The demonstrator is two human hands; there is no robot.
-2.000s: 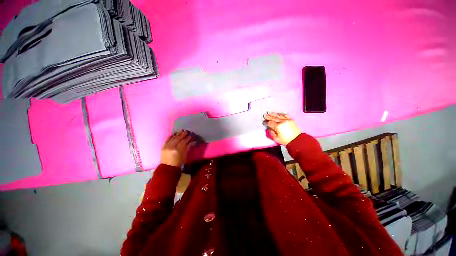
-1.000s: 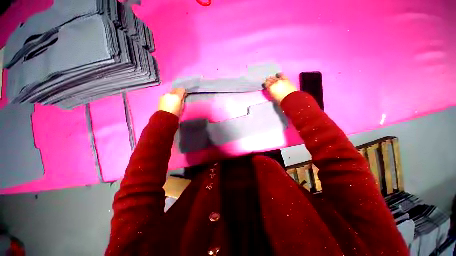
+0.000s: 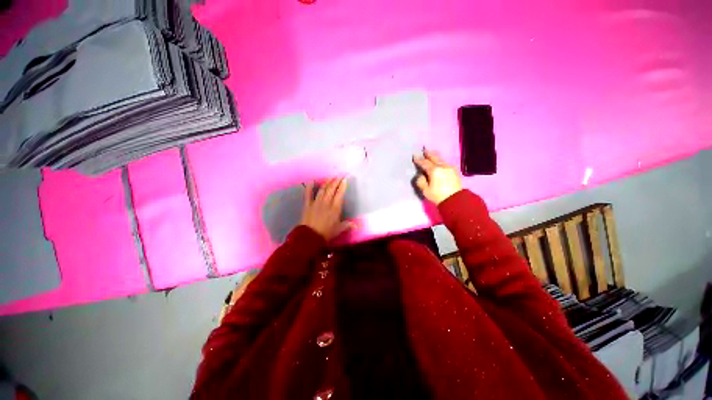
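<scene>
Two flat grey cut pieces lie in front of me on the pink cover. The far grey piece (image 3: 293,138) has a shallow notch in its far edge. The near grey piece (image 3: 285,209) lies by the table's near edge, partly under my hands and washed out by glare. My left hand (image 3: 326,207) rests flat on the near piece, fingers pointing away from me. My right hand (image 3: 437,178) is at the right end of the pieces, fingers slightly bent; whether it pinches an edge is unclear.
A thick stack of grey pieces (image 3: 117,86) stands at the far left. Two tie strips (image 3: 197,211) run from it towards me. A large grey sheet (image 3: 23,234) lies at the left edge. A black phone (image 3: 477,139) lies right. A wooden pallet (image 3: 574,250) and more grey stacks (image 3: 624,328) are below right.
Both hands have come back towards me from the far piece. My left hand has moved right, onto the near piece. The view has shifted slightly.
</scene>
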